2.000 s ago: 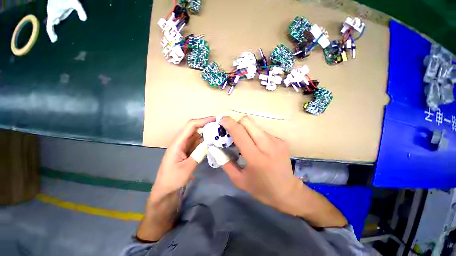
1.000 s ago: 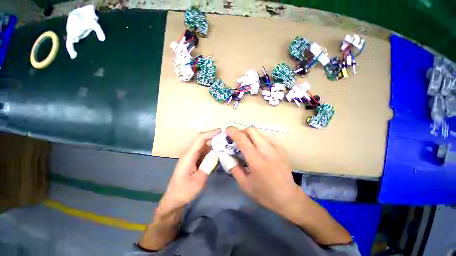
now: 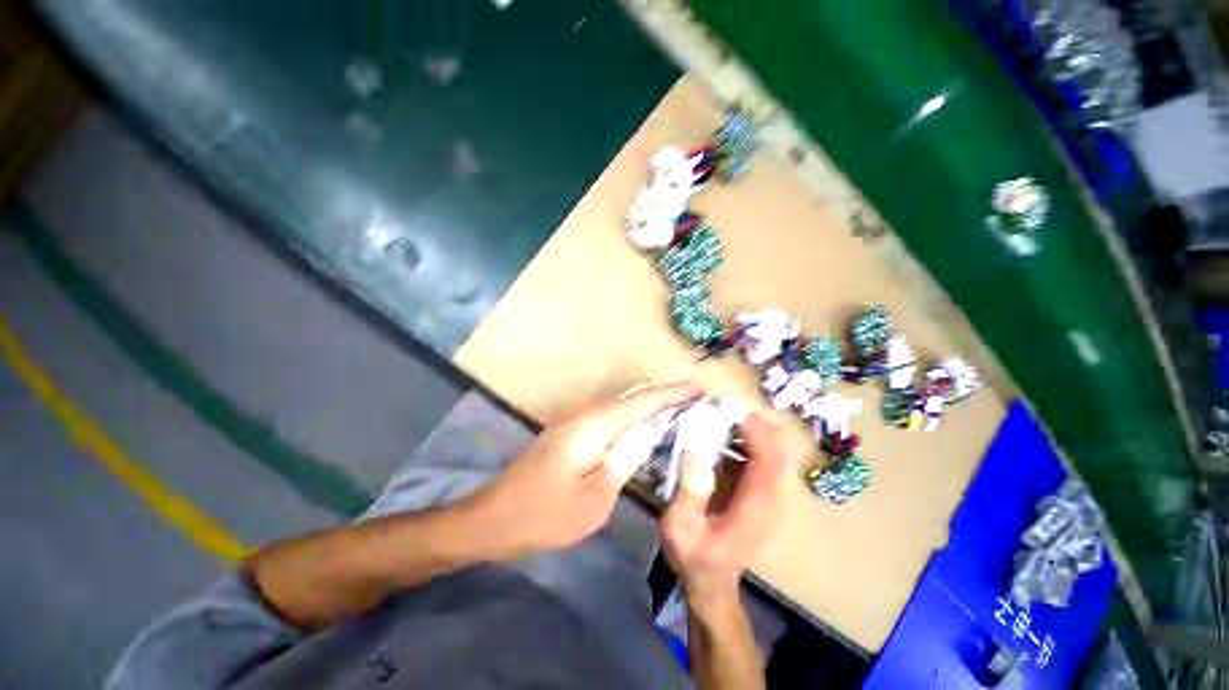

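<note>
My left hand (image 3: pixel 573 472) and my right hand (image 3: pixel 735 519) meet over the near edge of the cardboard sheet (image 3: pixel 566 330). Between them they hold a white plastic part (image 3: pixel 701 438); it is blurred, and fingers hide much of it. A pale finger cot shows on my right hand. Beyond the hands, several wired subassemblies lie in a curved row on the cardboard, with white holders (image 3: pixel 663 200), green circuit boards (image 3: pixel 693 254) and dark and red wires. The nearest board (image 3: pixel 841 479) lies to the right of my hands.
A dark green bench (image 3: pixel 364 148) is at left. A green belt (image 3: pixel 863 121) runs along the far side, with a small whitish unit (image 3: pixel 1020 204) on it. Clear housings (image 3: pixel 1058 550) lie on a blue sheet (image 3: pixel 943 607) at lower right. Grey floor shows at left.
The view has turned, so the bench and cardboard now run diagonally and more of the belt shows. The tape roll and glove are out of view. Both hands still hold the white part.
</note>
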